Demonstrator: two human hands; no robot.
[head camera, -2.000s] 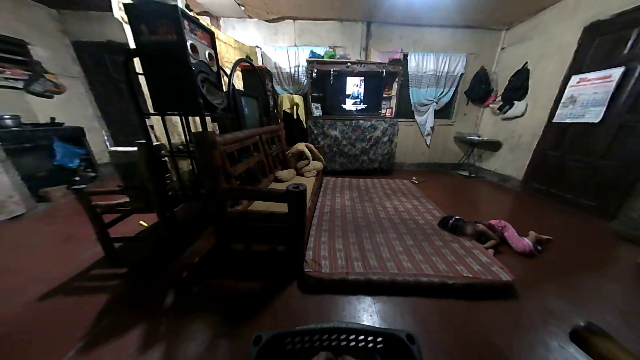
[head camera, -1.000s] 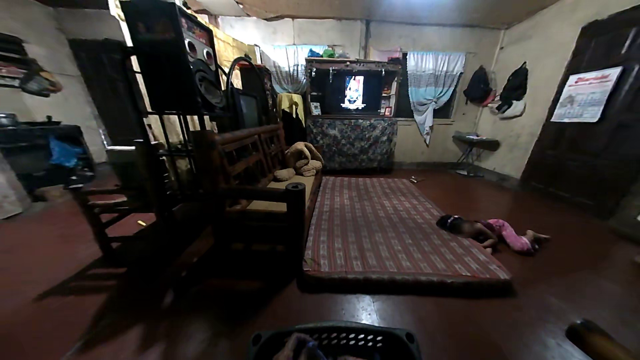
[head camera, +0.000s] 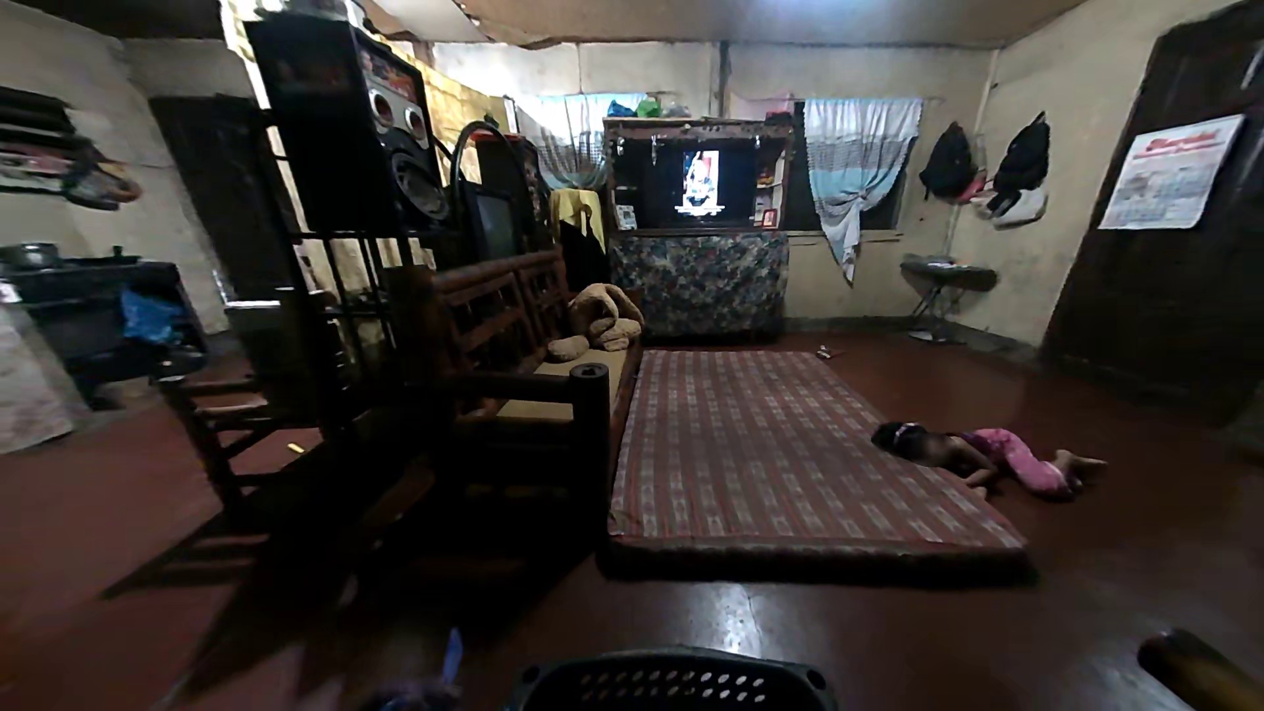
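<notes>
A dark plastic basket (head camera: 676, 681) with round holes in its rim stands at the bottom edge of the head view, its inside mostly cut off. Left of it, low in the frame, a dim blurred shape, which looks like my left hand (head camera: 410, 697), is close to a narrow blue item (head camera: 452, 657). Whether the fingers grip that item is too dark to tell. My right hand is out of view. Beyond the basket, a mattress with a striped, patterned cover (head camera: 780, 454) lies on the red floor.
A person (head camera: 1017, 462) lies face down, head at the mattress's right edge. Left of the mattress is a wooden bench (head camera: 591, 425) with a stuffed toy (head camera: 604, 321); a tall speaker (head camera: 346, 128) stands behind. A television (head camera: 699, 183) is lit. A rounded brown object (head camera: 1200, 671) juts in at lower right.
One second ago a hand showed at the basket's left part; now a dim shape and a narrow blue item are left of the basket. The television picture has changed. The lying person has stayed put.
</notes>
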